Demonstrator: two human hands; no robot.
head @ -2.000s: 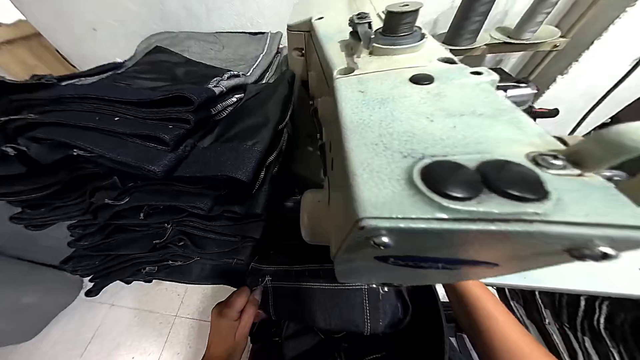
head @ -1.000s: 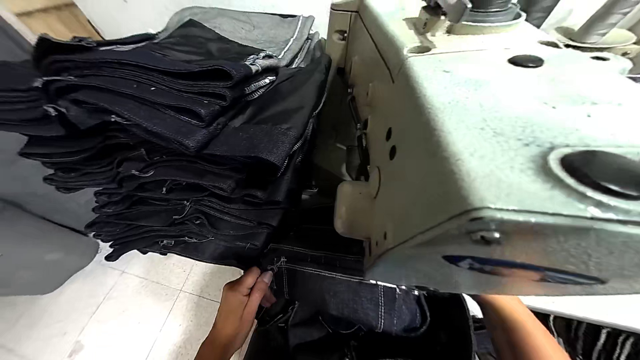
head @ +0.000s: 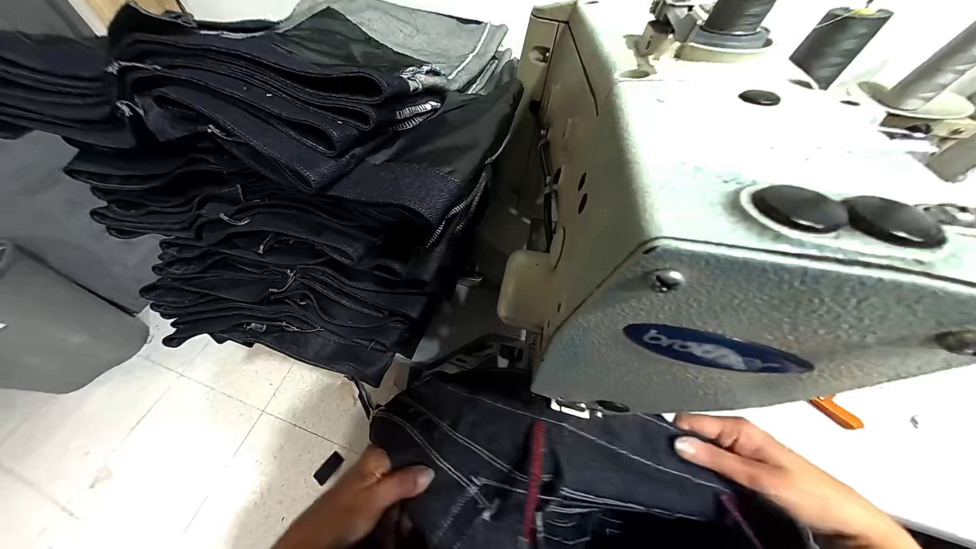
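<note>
A dark denim garment piece with pale topstitching and a red strip of edging lies below the head of a Brother industrial sewing machine. My left hand grips its left edge, thumb on top. On its right side my right hand pinches the cloth between thumb and fingers. The needle area is mostly hidden behind the machine head. To the left of the machine rises a tall stack of folded dark denim pieces, with a grey piece on top.
Thread cones stand behind the machine at upper right. An orange-handled tool lies on the white table right of my right hand. Tiled floor shows at lower left, with a small black scrap. Grey cloth hangs at far left.
The denim under the machine now shows different seams and a red strip. My right hand, earlier mostly hidden behind the machine head, is now in view on the cloth.
</note>
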